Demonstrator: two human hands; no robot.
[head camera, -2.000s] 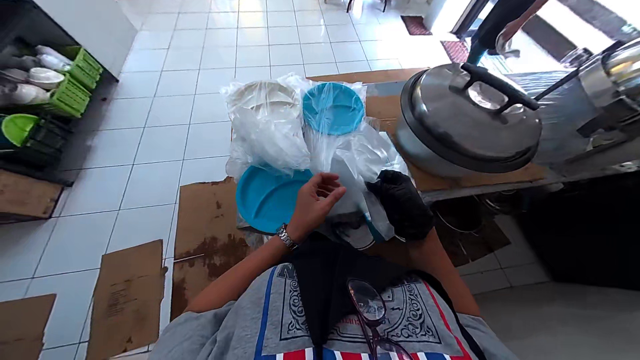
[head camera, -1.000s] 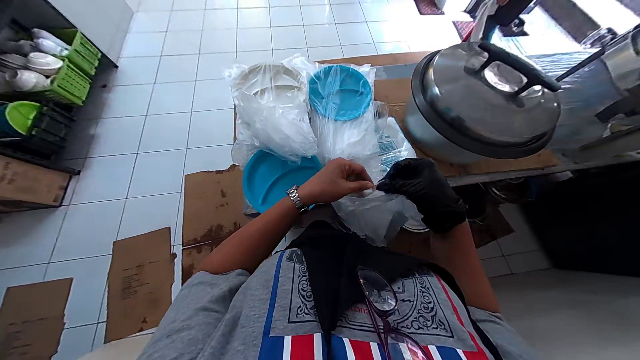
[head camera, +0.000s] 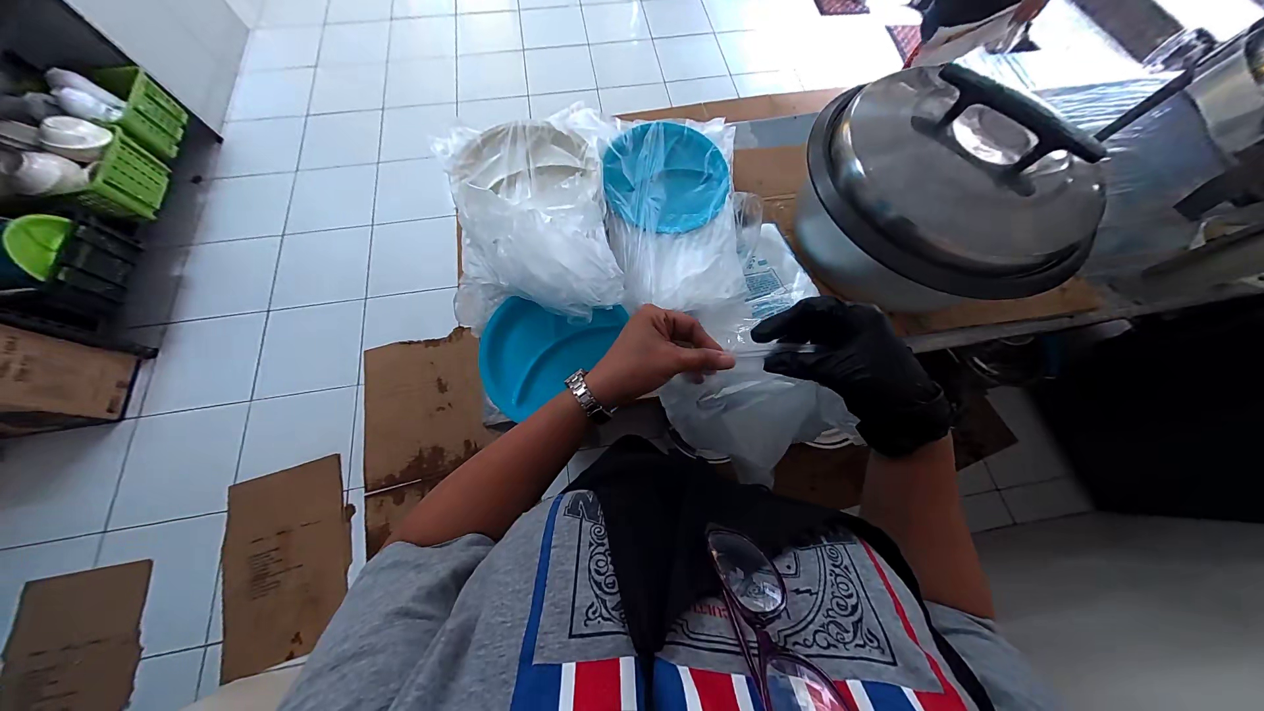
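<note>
Bare, with a metal watch at the wrist, my left hand pinches one edge of a clear plastic bag. My right hand, in a black glove, has its thumb and fingers at the same bag's edge on the other side. The bag hangs between and below the hands. Left of my left hand lies a blue divided plate, partly under plastic. Beyond are a bagged blue divided plate and a bagged off-white divided plate. A plastic packet with printing lies beyond my right hand.
A large lidded metal pot stands close at the right, on cardboard. Green crates with dishes are at the far left. Flattened cardboard pieces lie on the tiled floor. Part of another person shows at the top right.
Two seconds ago my hands were farther apart; they then met at the bag's edge and are now slightly apart along it. The person at the top right has shifted.
</note>
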